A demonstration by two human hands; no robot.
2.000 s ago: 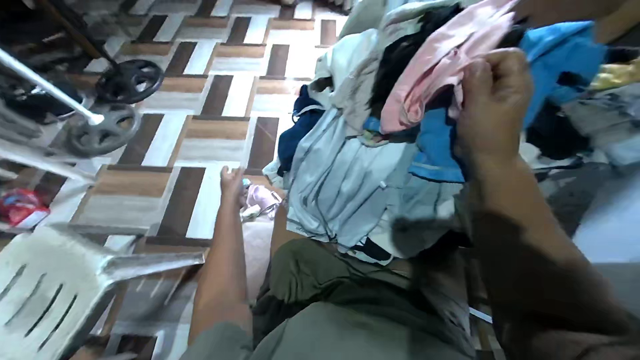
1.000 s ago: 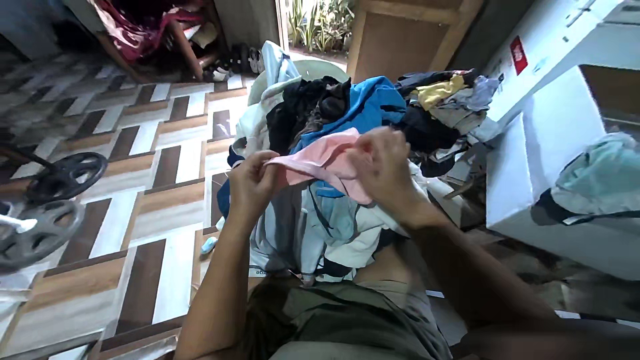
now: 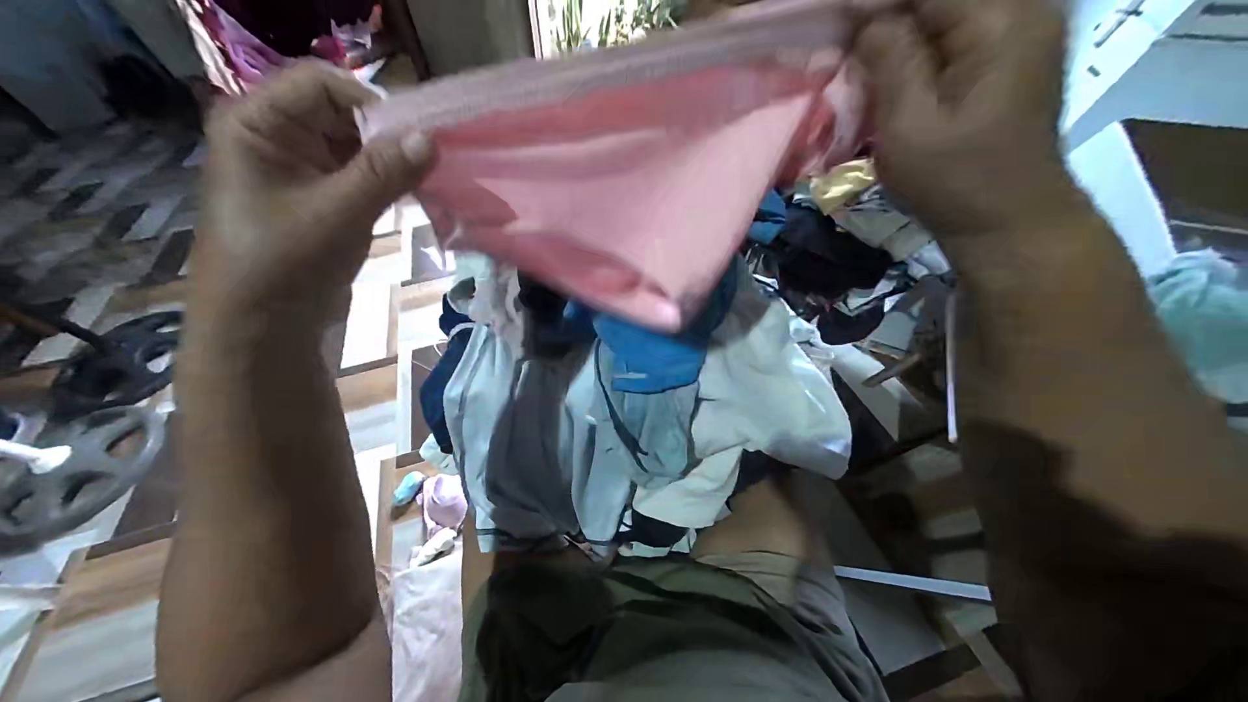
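A pink cloth garment (image 3: 604, 185) is stretched between my two hands, its elastic-looking band along the top and a corner hanging down. My left hand (image 3: 302, 166) pinches the band's left end between thumb and fingers. The right end is gripped by my right hand (image 3: 946, 107), which is blurred and partly cut off at the top edge. Below and behind the pink garment lies a heap of clothes, with a blue cloth (image 3: 653, 356), a light grey garment (image 3: 536, 439) and a white garment (image 3: 775, 390).
Small pale pieces of clothing (image 3: 444, 502) lie on the patterned floor at the lower left. Black wheels (image 3: 88, 458) stand at the far left. On the right are more clothes (image 3: 829, 244), a white cabinet-like piece (image 3: 1121, 185) and a pale green cloth (image 3: 1204, 312).
My left hand, empty two seconds ago, took hold of the pink garment beside my right hand. Both hands have since raised it and spread it wider. The view has swung considerably.
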